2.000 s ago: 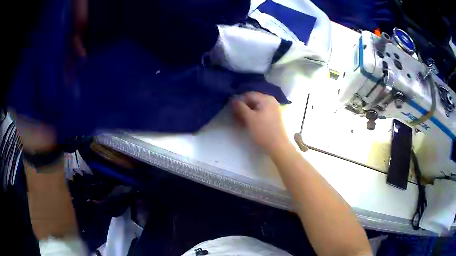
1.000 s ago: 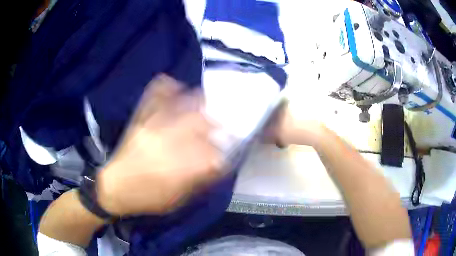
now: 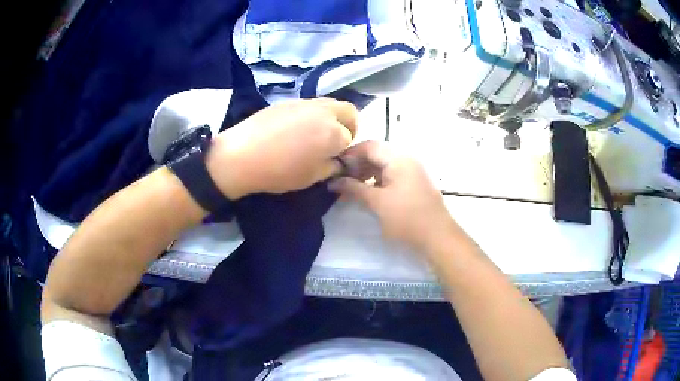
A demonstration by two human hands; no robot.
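Note:
The navy garment (image 3: 279, 238) with white and blue sections lies left of the sewing machine, and part of it hangs over the table's front edge. My left hand (image 3: 287, 145), with a dark watch on the wrist, is closed on the garment, its fingertips partly hidden behind the hand. My right hand (image 3: 395, 190) pinches a small dark edge of the same garment, its fingertips touching the left hand's. A white panel with a navy band (image 3: 365, 72) lies just behind the hands. The hands are left of and nearer than the needle area.
The white sewing machine (image 3: 507, 56) with a blue stripe stands at the right. A black smartphone (image 3: 570, 173) lies on its bed, beside black scissors handles (image 3: 617, 249). The ruler-marked table edge (image 3: 380, 288) curves along the front. A blue basket (image 3: 640, 327) with a red item is at lower right.
Both hands have come together at the garment's small dark edge. The garment's front part now hangs over the table edge, and the white panel has folded back. The camera view has shifted.

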